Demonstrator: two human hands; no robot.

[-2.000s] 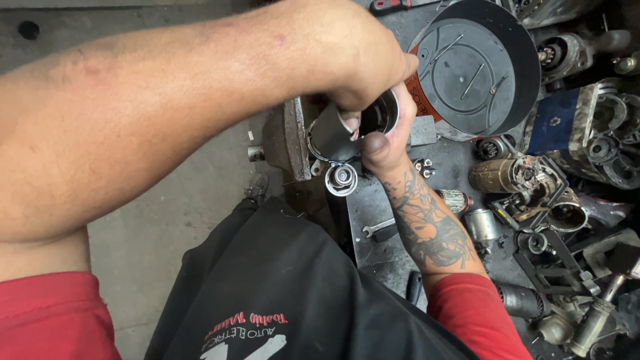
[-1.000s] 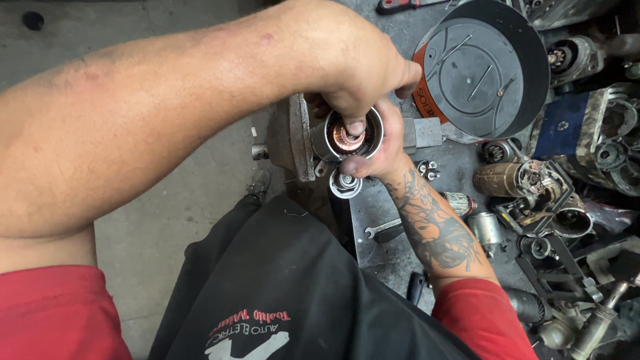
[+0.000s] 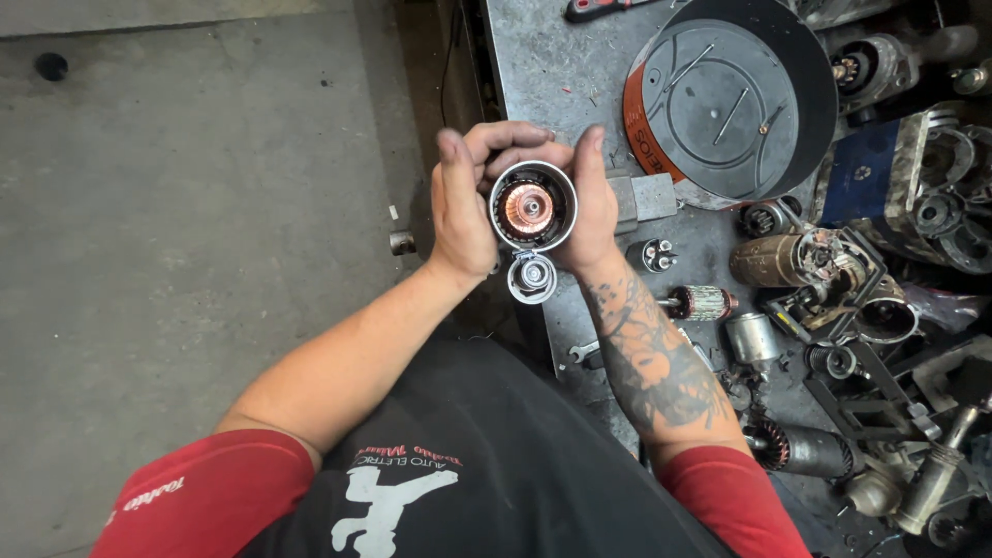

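Observation:
My left hand (image 3: 465, 201) and my right hand (image 3: 593, 209) cup a cylindrical metal motor housing (image 3: 572, 190) from both sides, with fingers wrapped behind its far side. Its round open end faces up. Inside sits an armature with a copper commutator (image 3: 528, 208) and a central shaft tip. Close below the housing's rim, on the side toward me, is a smaller round metal part (image 3: 532, 277) with concentric rings; how it is joined cannot be seen. The housing's lower end is hidden by my hands.
A vise (image 3: 651, 195) stands right of my hands. Beyond it lies a round black tray (image 3: 717, 174) with thin metal pieces. A solenoid (image 3: 652, 255), an armature (image 3: 701, 303), an open-end wrench (image 3: 583, 353) and several motor parts crowd the bench. A red-black handle (image 3: 593, 9) lies at the top.
My left hand was at the housing's opening, fingers at the copper-wound armature; it has moved down to the housing's left side. The commutator now shows fully. My right hand still holds the right side.

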